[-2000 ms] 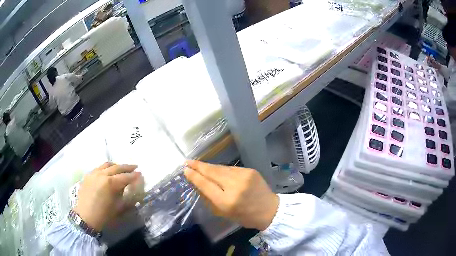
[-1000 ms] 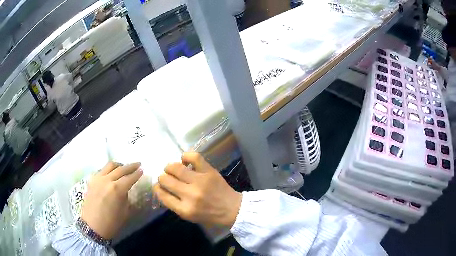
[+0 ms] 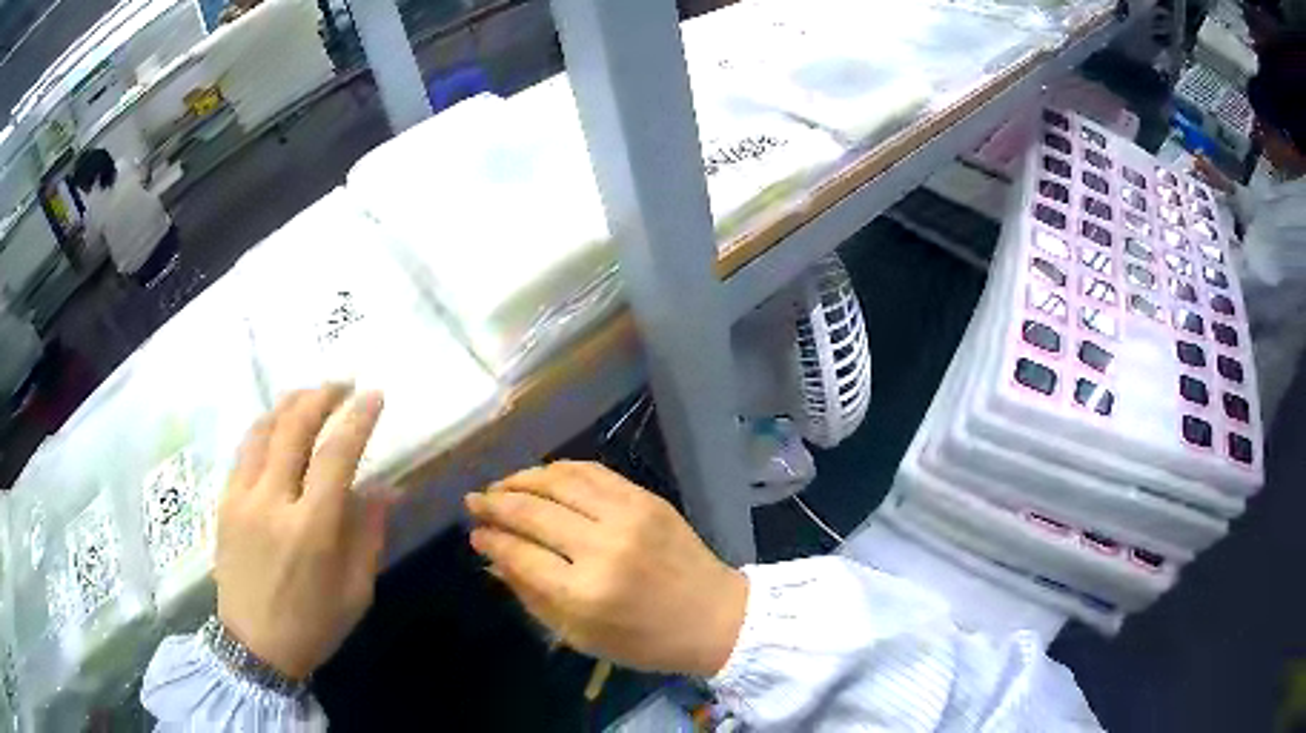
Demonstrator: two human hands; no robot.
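Pale clear-wrapped packs (image 3: 337, 322) lie in a row on the upper shelf, some with printed labels. My left hand (image 3: 294, 537) is raised over the front edge of these packs, palm down, fingers a little apart, with nothing visible in it. My right hand (image 3: 616, 566) is to its right, just below and in front of the shelf edge. Its fingers are bent and point left. Its thumb and palm side are hidden, so I cannot tell whether it holds anything. The clear film is not visible in either hand.
A grey post (image 3: 645, 215) rises at the shelf's front edge, with a white caged fan (image 3: 831, 351) behind it. Stacked white trays with pink-edged dark units (image 3: 1139, 365) stand on the right. People in pale clothing are at far left and right edge.
The shiny clear film held between my hands at the shelf edge is no longer visible. My hands have moved apart. The view has shifted, so the shelf and trays sit slightly farther left and higher.
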